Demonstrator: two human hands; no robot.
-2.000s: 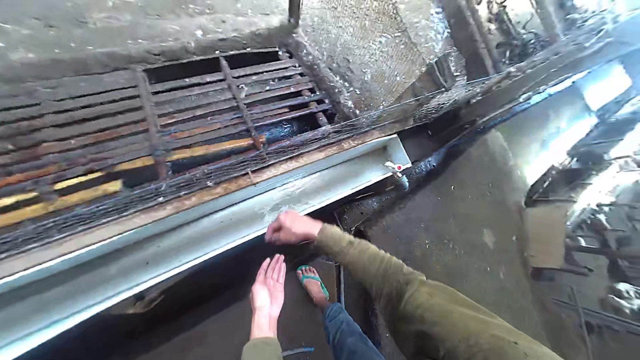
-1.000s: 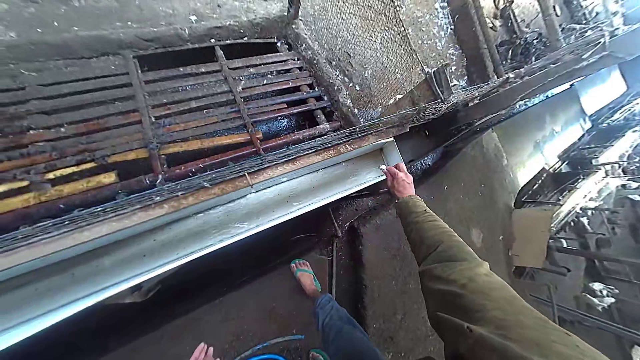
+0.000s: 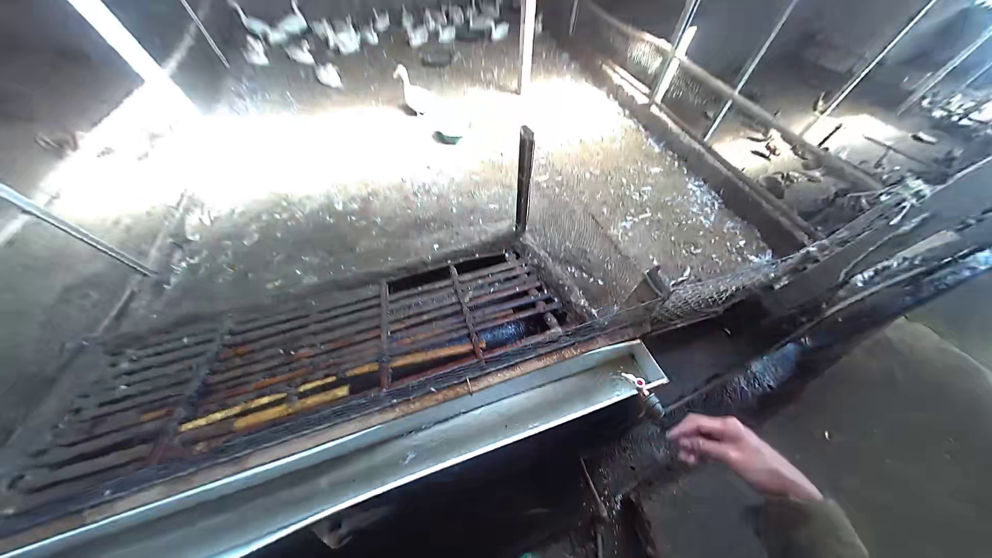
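A long metal trough (image 3: 434,446) runs diagonally from the lower left to the middle right, wet inside. At its right end sits a small tap (image 3: 638,383) with a red-marked handle, above a dark fitting. My right hand (image 3: 709,446), in an olive sleeve, is just to the lower right of the tap, fingers curled and blurred, apart from it. It appears to hold nothing, though the palm side is partly hidden. My left hand is out of the frame.
Behind the trough lies a slatted floor grate (image 3: 384,337) with wire mesh along its edge. A short upright post (image 3: 525,178) stands at its far corner. Several white geese or ducks (image 3: 418,97) are in the pen beyond. A low curb (image 3: 721,170) runs at the right.
My right hand has come off the tap at the trough's end, where it was one second ago, and moved down and right. My left hand has left view. The view has tilted up.
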